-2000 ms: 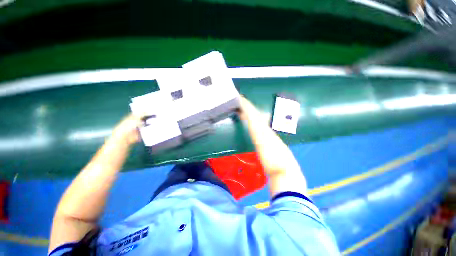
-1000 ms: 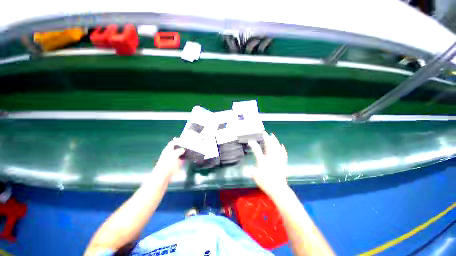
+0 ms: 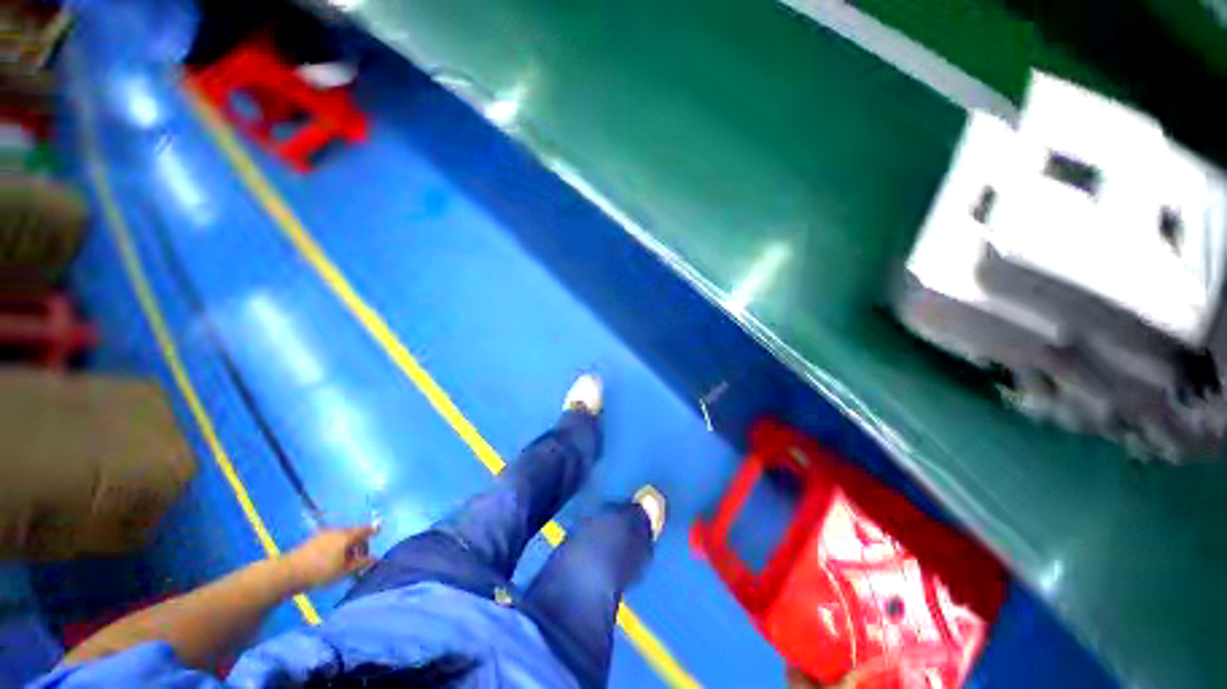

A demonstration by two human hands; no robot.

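Observation:
White pieces with small dark squares and grey-black layers beneath them [image 3: 1124, 236] lie in a blurred stack on the green bench [image 3: 646, 135] at the right. No hand touches them. A red stool [image 3: 875, 592] stands on the floor by the bench edge at the lower right, with its slotted side facing left. My left hand [image 3: 343, 552] is low at the left over the floor, away from the stack; its fingers are small and blurred. A skin-coloured patch at the stool's lower edge may be part of my right hand, mostly cut off by the frame.
Another red stool [image 3: 276, 108] stands on the blue floor at the upper left. Brown cartons [image 3: 88, 458] are along the left edge. Yellow lines [image 3: 363, 316] cross the floor. A pale rail [image 3: 902, 47] separates the bench from the darker green conveyor. My legs and shoes are below the bench edge.
The view has turned towards the floor at the left. Both hands have come off the stacked pieces, which now appear at the far right. My left hand has dropped beside my body.

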